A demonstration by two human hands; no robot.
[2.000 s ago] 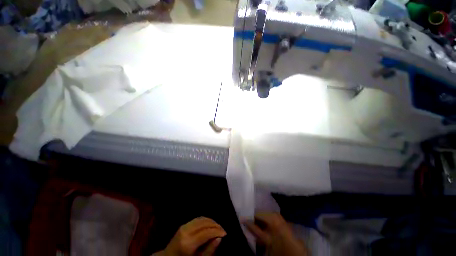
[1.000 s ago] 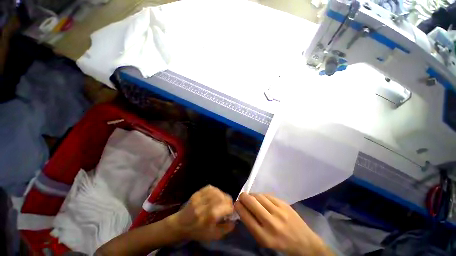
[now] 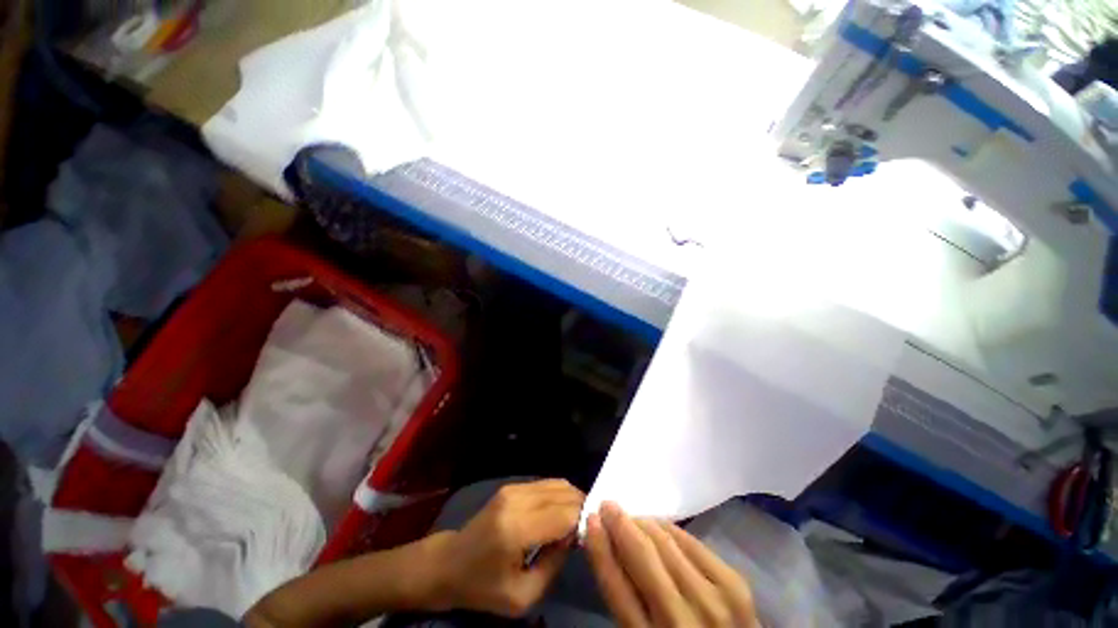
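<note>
A white cut panel (image 3: 772, 417) hangs from the machine table over its front edge towards me. Its upper part merges with the glare near the needle area. My left hand (image 3: 521, 540) is closed at the panel's lower left corner, with the fingers curled in. My right hand (image 3: 662, 570) lies beside it, thumb and fingers on the same corner. The fingertips of both hands nearly touch. The white machine head (image 3: 907, 98) with blue stripes stands at the upper right.
A red basket (image 3: 221, 294) with stacked white pieces (image 3: 233, 503) stands below the table at left. A ruler strip (image 3: 539, 227) runs along the table's front edge. A creased white cloth (image 3: 331, 86) overhangs the table's left end. Red-handled scissors (image 3: 1069, 497) are at right.
Over two seconds the view has swung down and left, showing more basket. Both hands have come together at the panel's lower corner. Since one second ago, the panel's left edge looks less folded.
</note>
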